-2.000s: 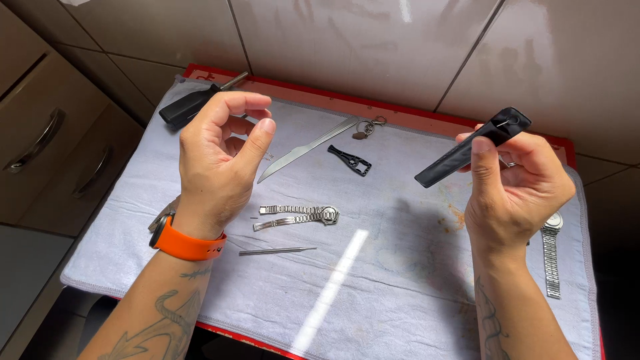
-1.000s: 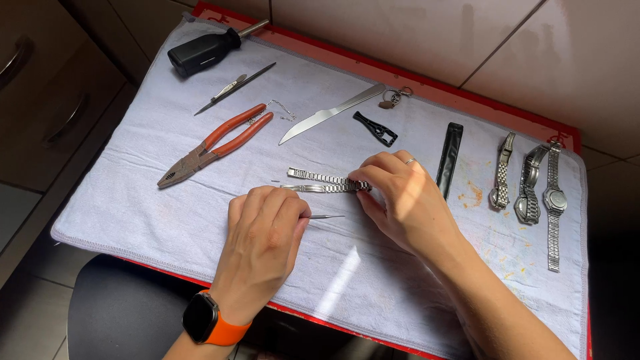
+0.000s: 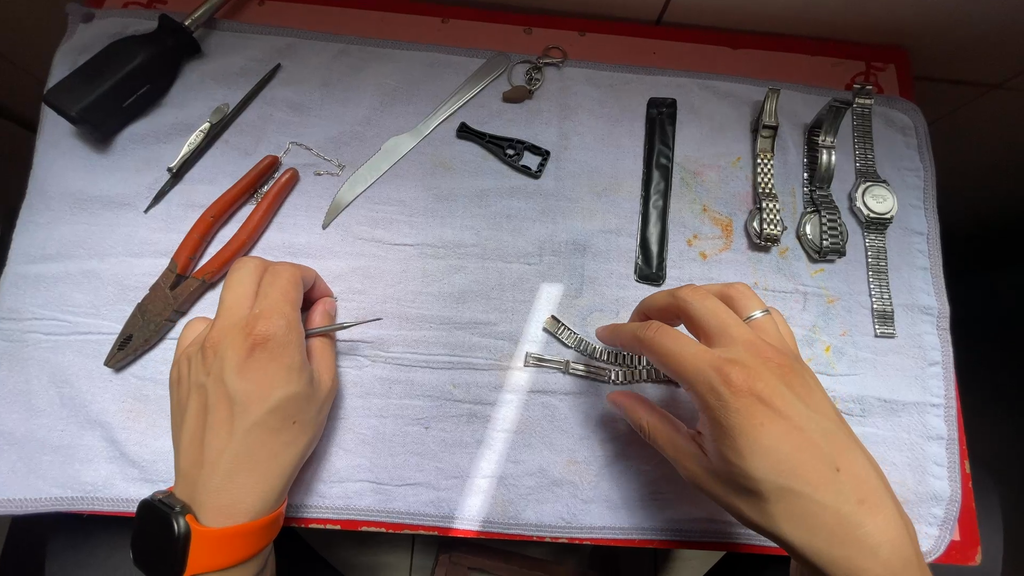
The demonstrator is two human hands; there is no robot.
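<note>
My left hand is closed around a thin metal pick, whose pointed end sticks out to the right past the thumb. The pick's other end is hidden by the hand. My right hand is spread above a wristwatch with a metal bracelet, thumb and fingers apart. Two bracelet ends point left, one with a folding clasp; the hand covers the watch's case. Orange-handled pliers lie beyond my left hand. A flat black sleeve lies beyond my right hand.
Several wristwatches, one at the far right, lie on the pale cloth. A serrated knife, key ring, black plastic tool, fine chain, dark pointed tool and black-handled tool lie farther back.
The watch has moved right on the cloth, and my right hand has spread its fingers over it. My left hand has moved left, away from the watch, with the pick. The view is closer.
</note>
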